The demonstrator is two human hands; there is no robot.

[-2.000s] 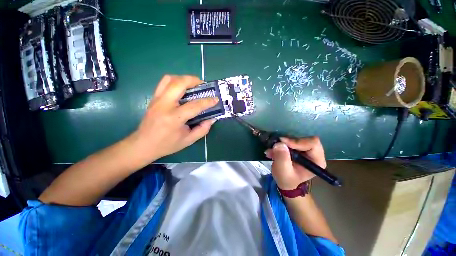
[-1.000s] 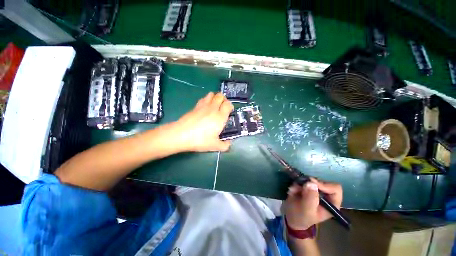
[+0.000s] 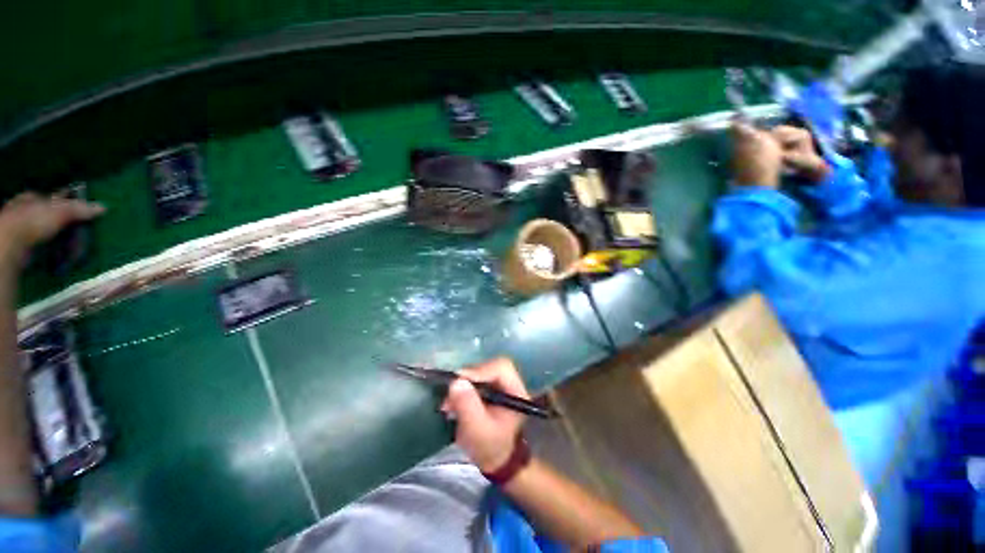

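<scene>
My left hand [image 3: 41, 220], at the far left and blurred, has its fingers on a dark phone assembly [image 3: 71, 240] over the green conveyor belt. My right hand [image 3: 488, 415] grips the black soldering iron [image 3: 499, 398] like a pen. Its thin tip points left above the bench mat and touches no part. A flat black phone battery [image 3: 261, 299] with white print lies on the mat. Waiting phone assemblies [image 3: 63, 405] stand at the left, below my left hand.
Finished units [image 3: 320, 144] lie spaced along the belt [image 3: 248, 124] beyond the white edge. A fume fan [image 3: 458, 194], cardboard tube [image 3: 540, 257] and iron stand [image 3: 616, 221] stand right of white scraps [image 3: 421, 308]. A large box [image 3: 691, 432] and another person [image 3: 864, 259] in blue are at right.
The view has swung right. My left hand has gone from the mat to the belt, and the phone assembly beside the battery has left the mat. My right hand still holds the iron.
</scene>
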